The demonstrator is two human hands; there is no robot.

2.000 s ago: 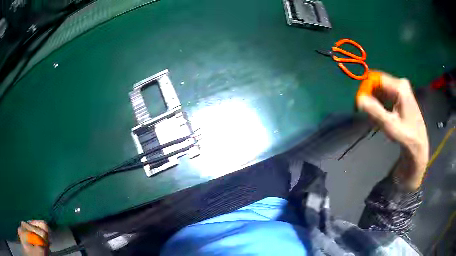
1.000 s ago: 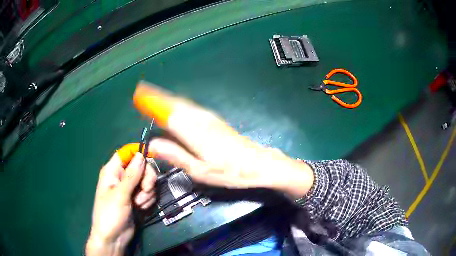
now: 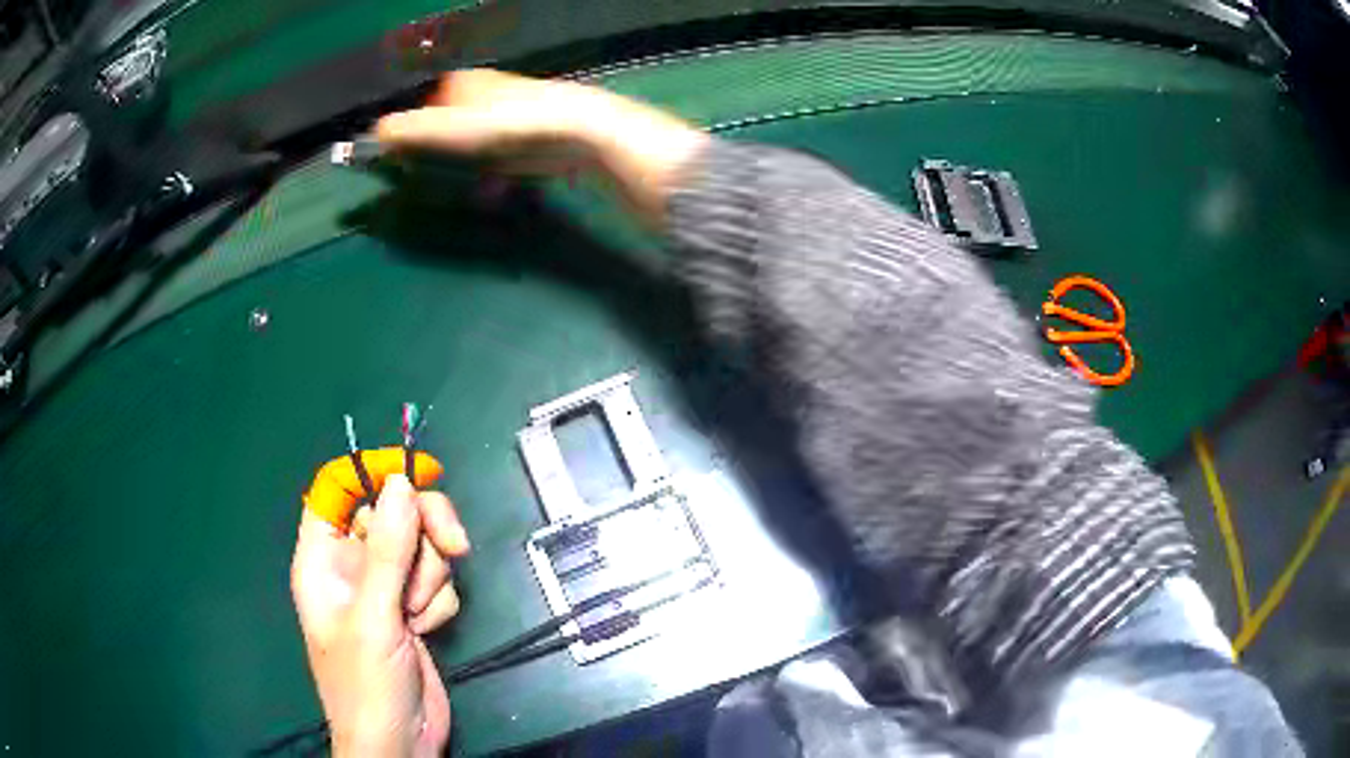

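Observation:
My left hand (image 3: 378, 600), with orange finger cots, pinches two black cable ends (image 3: 410, 444) upright; coloured wires show at their tips. The open holding fixture (image 3: 600, 444) lies to its right on the bench, its windowed cover folded back. Black cables (image 3: 511, 647) lie across the slotted block and run out to its lower left. My right hand (image 3: 518, 126) is blurred and reaches to the upper left over the far strip. A small pale piece (image 3: 350, 153) shows at its fingertips; whether it is gripped is unclear.
A closed spare fixture (image 3: 977, 206) lies on the green bench (image 3: 163, 518) at the upper right. Orange-handled scissors (image 3: 1090, 333) lie below it. My right sleeve crosses the middle of the bench. Dark machinery runs along the far edge. Yellow lines mark the floor at right.
My right hand has moved from beside my left hand to the far upper left. The fixture is now uncovered. My left hand still holds cable ends.

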